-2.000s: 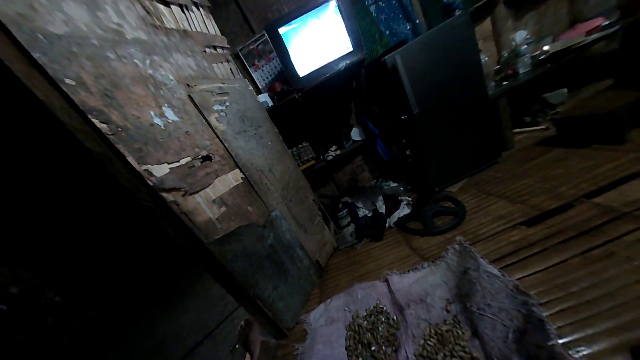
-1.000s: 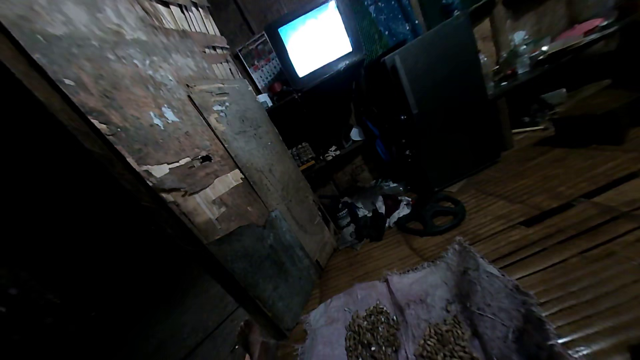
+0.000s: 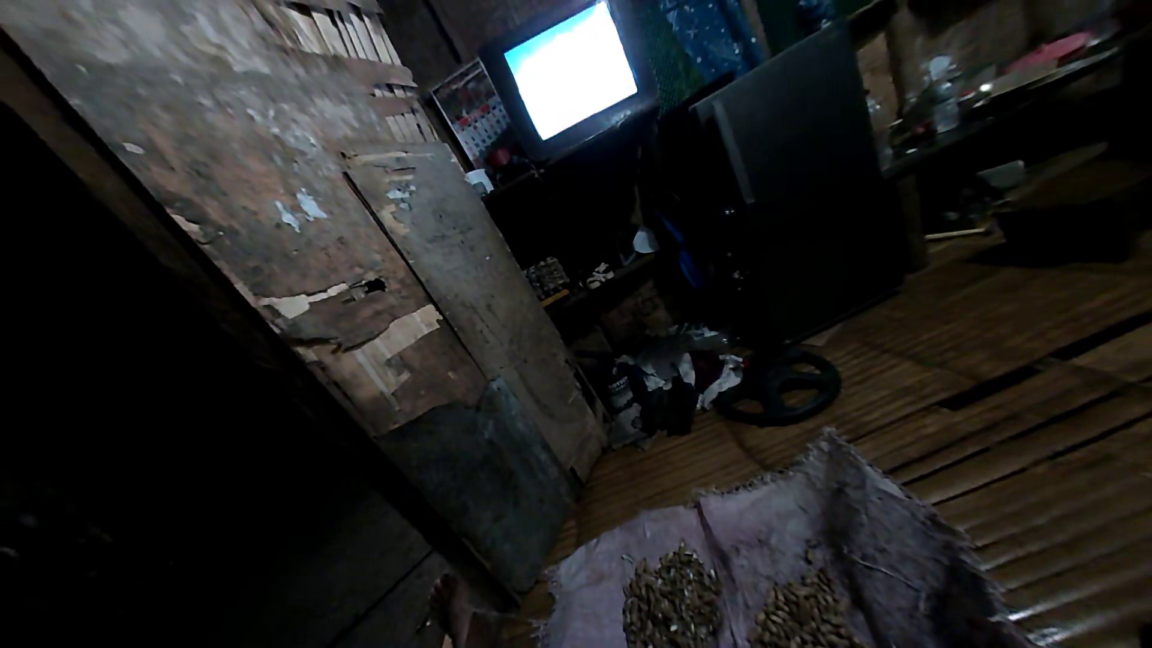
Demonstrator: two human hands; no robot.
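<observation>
Neither my left hand nor my right hand can be made out, so what they hold or touch is not shown. A worn, pinkish cloth (image 3: 756,513) with frayed edges lies on the slatted floor at the bottom of the view. Two heaps of small brown pieces rest on it, a left heap (image 3: 673,601) and a right heap (image 3: 805,614), both cut off by the lower edge. They look like seeds or pods, but the dim light leaves the kind unclear. At the bottom, left of the cloth, a bare foot (image 3: 453,612) is partly visible.
A black wheel-like ring (image 3: 781,418) lies on the floor beside crumpled bags (image 3: 661,378). Behind stand a dark cabinet or refrigerator (image 3: 810,180) and a lit television (image 3: 576,67). A peeling wooden wall panel (image 3: 477,261) rises at left; a shelf with bottles (image 3: 943,108) is at right.
</observation>
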